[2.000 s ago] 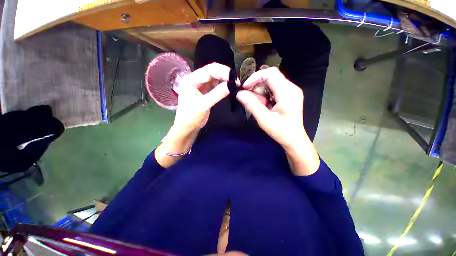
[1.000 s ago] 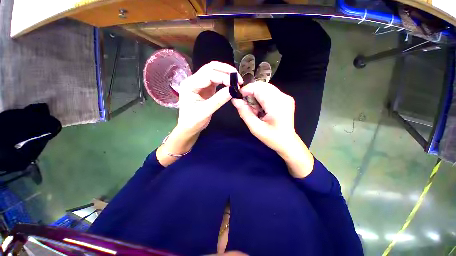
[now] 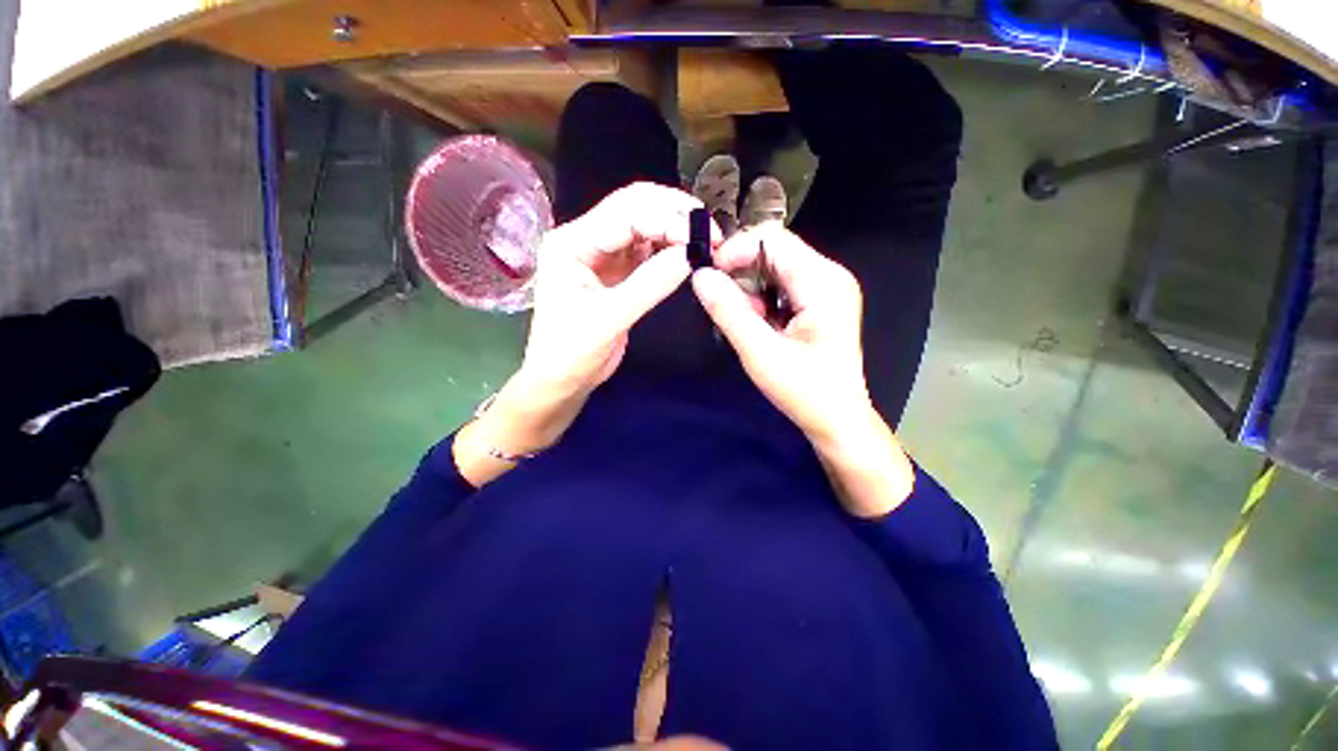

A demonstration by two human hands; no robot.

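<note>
A small black fabric piece (image 3: 699, 238) is held upright between the fingertips of both hands, above the lap. My left hand (image 3: 587, 301) pinches it from the left with thumb and fingers. My right hand (image 3: 800, 330) meets it from the right, thumb and fingertip at its right edge. A thin dark pointed thing, likely small snips (image 3: 765, 267), shows between my right fingers and is mostly hidden by the hand. No needle or thread can be made out.
A pink mesh waste basket (image 3: 477, 220) stands on the green floor at the left. The wooden table edge (image 3: 426, 30) crosses the top. Grey cloth-lined bins (image 3: 162, 206) stand at both sides. A dark garment (image 3: 74, 389) lies at the far left.
The black piece now stands straighter and shows as a narrow upright strip. My right hand has shifted slightly left and its fingers have changed position. The view has shifted a little.
</note>
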